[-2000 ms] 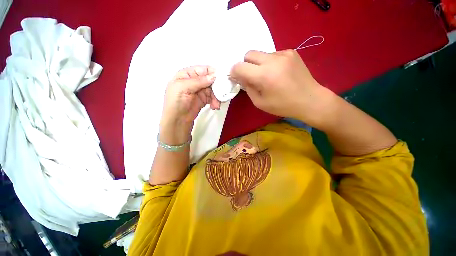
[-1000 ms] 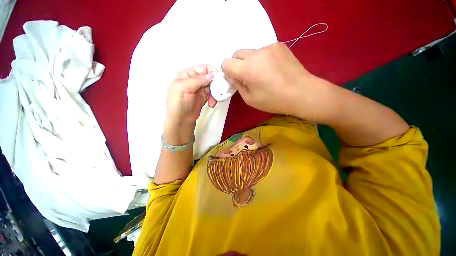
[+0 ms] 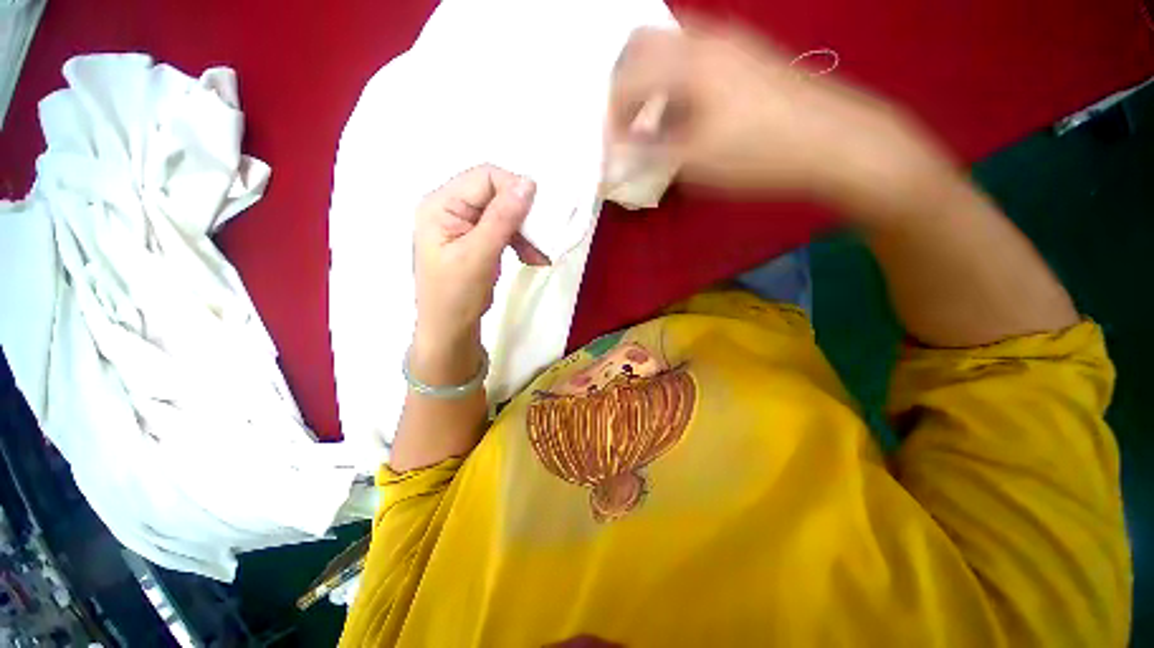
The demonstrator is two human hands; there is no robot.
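The white garment piece (image 3: 418, 165) lies spread on the red cloth under my hands. My left hand (image 3: 475, 241) pinches at the piece near its right edge, with thumb against curled fingers; what lies between the fingertips is too small to tell. My right hand (image 3: 709, 114) is raised at the right edge of the piece and blurred by motion, with its fingers curled. A small flap of cloth shows just below it. A thin thread loop (image 3: 816, 61) shows beyond my right hand. No needle can be made out.
A large crumpled white garment pile (image 3: 152, 291) lies at the left and hangs over the near edge. The red table cloth (image 3: 974, 76) reaches to an edge at the right, with dark green floor beyond. A dark slim item (image 3: 332, 576) lies at the lower left.
My right hand has moved up and to the right, away from my left fingertips. The rounded cloth bit between the hands has opened out. Less of the thread loop shows.
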